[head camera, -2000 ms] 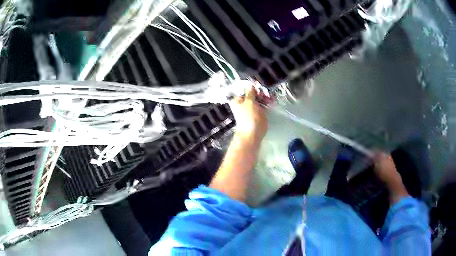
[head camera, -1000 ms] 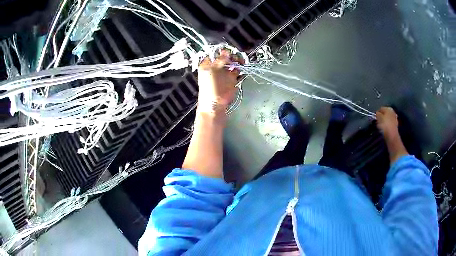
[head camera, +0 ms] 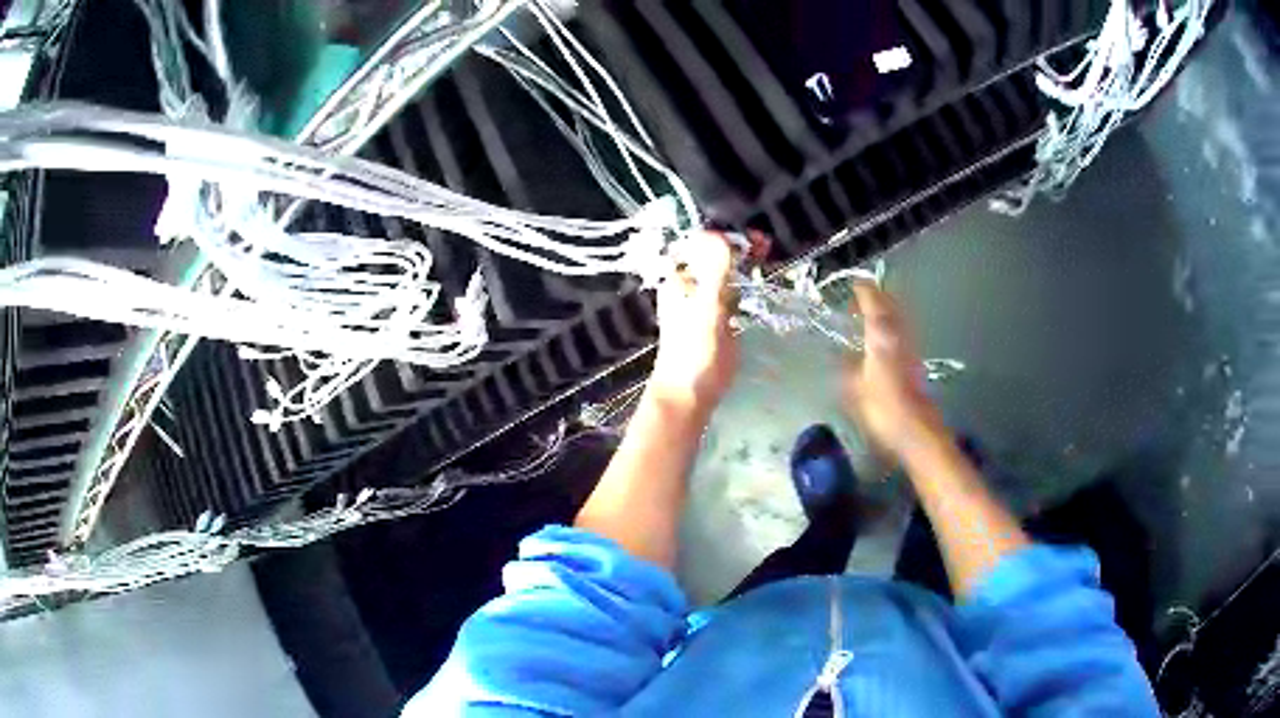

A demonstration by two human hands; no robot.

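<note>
A bundle of white cables (head camera: 463,215) runs from the left to my left hand (head camera: 698,302), which is closed around it near the front edge of the rack. Loose white cable ends and small plugs (head camera: 789,303) spread between my hands. My right hand (head camera: 880,358) is at the right side of these ends, blurred; whether it grips a cable cannot be told. The black slotted foam holder (head camera: 597,330) lies behind and under the cables.
A dark glossy device (head camera: 856,82) with a small white label lies on the slotted foam at the top. Coiled white cables (head camera: 337,302) hang at left, and more (head camera: 1102,98) hang at the upper right. A cable run (head camera: 281,526) follows the lower shelf edge. My shoe (head camera: 820,469) is on the floor.
My right hand has moved from the far right in towards my left hand, and the cables stretched between them are no longer taut. My left hand still grips the bundle. The camera view has shifted.
</note>
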